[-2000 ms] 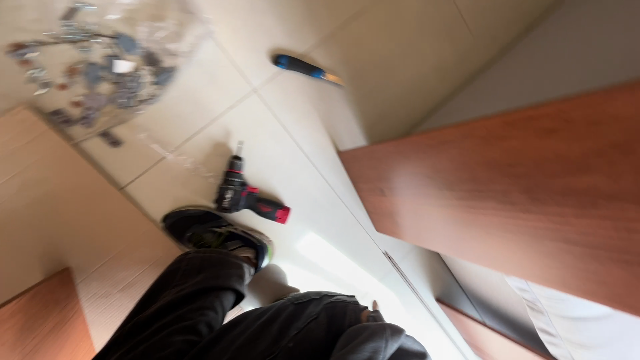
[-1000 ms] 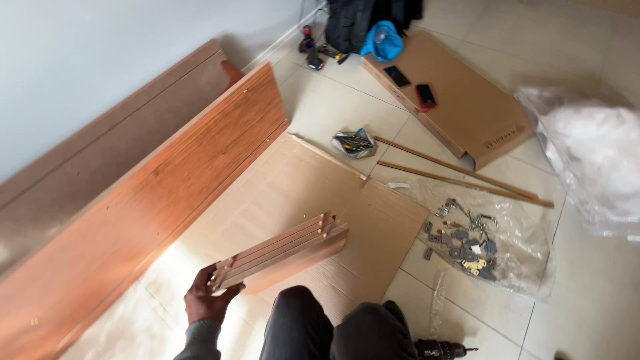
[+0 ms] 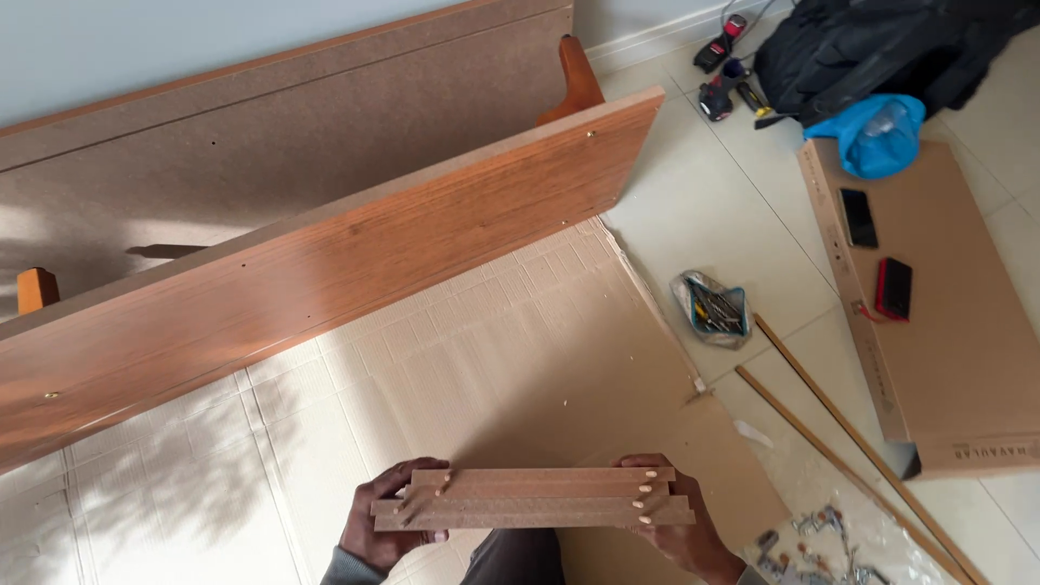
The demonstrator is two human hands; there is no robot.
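Note:
A stack of several narrow wood-composite boards (image 3: pixel 532 499) lies across the lower middle, with wooden dowels standing out near both ends. My left hand (image 3: pixel 375 516) grips its left end, the fingers around the top and bottom edges. Around the right end my right hand (image 3: pixel 686 520) is closed in the same way. Beyond the stack, a long wood-grain panel (image 3: pixel 439 252) stands on edge, with small brass-coloured fittings (image 3: pixel 591 134) near its ends. Behind it another large panel (image 3: pixel 325 130) leans by the wall, with wooden legs (image 3: pixel 575 81) near it.
Flattened cardboard (image 3: pixel 422 390) covers the floor before me. To the right are a pouch of bits (image 3: pixel 715 310), two thin strips (image 3: pixel 853 447), a plastic bag of hardware (image 3: pixel 837 540) and a cardboard box (image 3: pixel 959 309) bearing two phone-like devices (image 3: pixel 894 288). A black backpack (image 3: pixel 845 65) and power tools (image 3: pixel 719 89) lie farther back.
One second ago only my left hand showed on the board stack, which was tilted; now both hands hold it level. The view has swung widely since the oldest frame.

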